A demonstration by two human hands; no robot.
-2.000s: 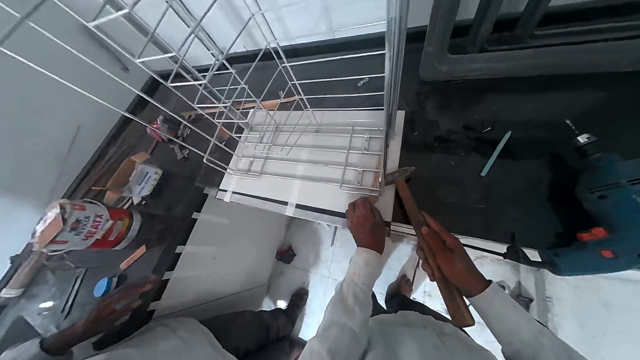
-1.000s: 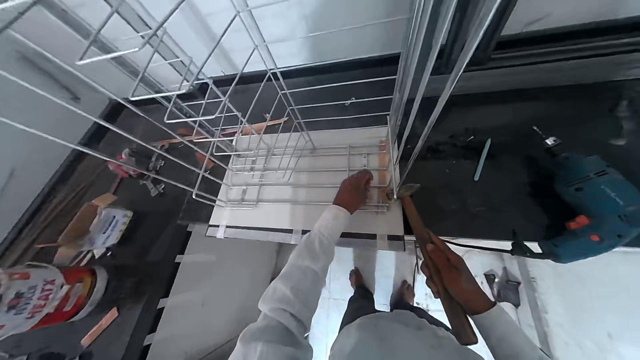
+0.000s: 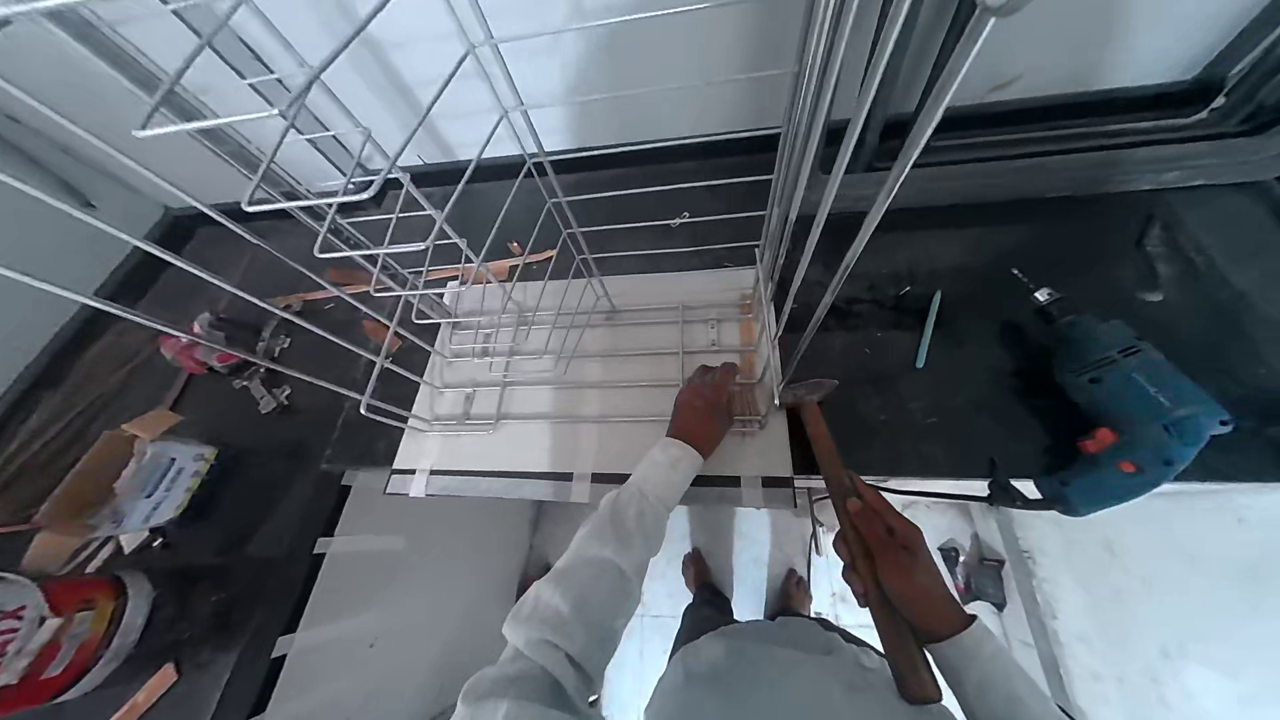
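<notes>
My right hand (image 3: pixel 895 560) is closed round the wooden handle of a hammer (image 3: pixel 830 450). The hammer's head lies against the lower right corner of a metal wire rack (image 3: pixel 590 385). My left hand (image 3: pixel 705 408) is at the rack's right end, its fingers by a small wooden piece (image 3: pixel 747 345); whether they grip it or a wire cannot be told. Under the rack is a white board (image 3: pixel 540 440) with strips of tape along its front edge.
A blue power drill (image 3: pixel 1130 410) and a light blue stick (image 3: pixel 928 328) lie on the dark countertop (image 3: pixel 980 420) at right. At left are an open cardboard box (image 3: pixel 90 480), a red and white bucket (image 3: pixel 70 640), a red tool (image 3: pixel 200 345) and wood scraps (image 3: pixel 150 692).
My left hand has moved from the board's front edge onto the rack's right end. The hammer stays in my right hand. Another person's hand, seen at lower left earlier, is out of view. The view has shifted.
</notes>
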